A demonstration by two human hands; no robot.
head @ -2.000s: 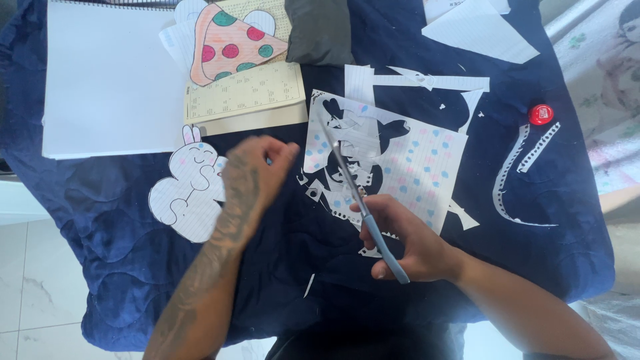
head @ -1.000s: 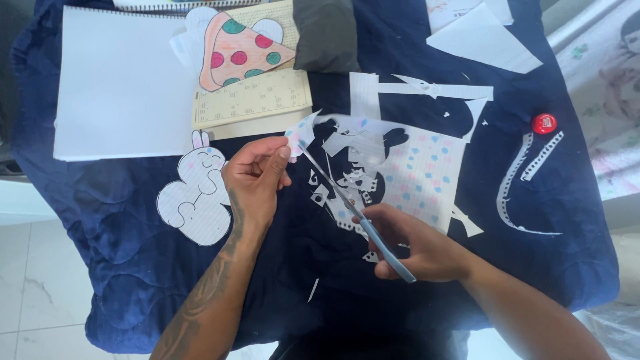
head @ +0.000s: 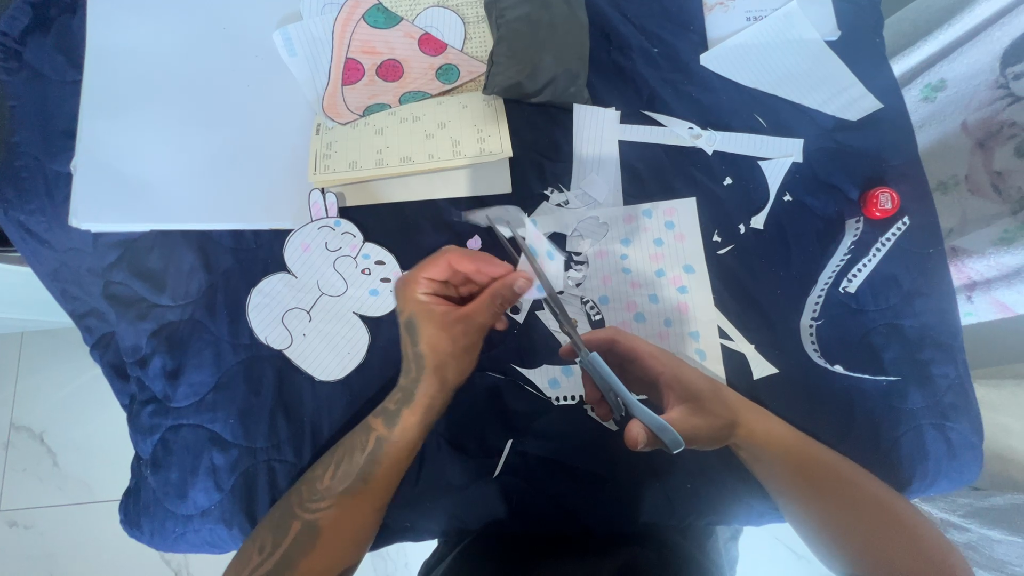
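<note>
My left hand (head: 460, 308) pinches a small piece of spotted lined paper (head: 544, 260) between thumb and fingers. In my right hand (head: 664, 392) are scissors (head: 604, 384) with blue-grey handles, their blades parted around or across that piece; exactly how they meet it is blurred. Beneath and beyond the blades lies a larger sheet of lined paper with pink and blue spots (head: 648, 280), with cut scraps (head: 588, 232) along its left side. Left of my left hand rests a paper cutout of a rabbit hugging a rounded shape (head: 324, 288).
A white spiral pad (head: 192, 120) lies upper left, beside a pizza-slice drawing (head: 392, 64) on a printed booklet (head: 416, 144). A dark cloth item (head: 536, 52), a red round cap (head: 880, 202), perforated paper strips (head: 824, 304) and loose paper (head: 792, 60) lie on the dark blue quilted cover (head: 208, 448).
My left hand, seen without paper two seconds ago, has taken hold of a small spotted piece. The scissor blades have come to that piece. A small pink scrap now shows near my left fingers.
</note>
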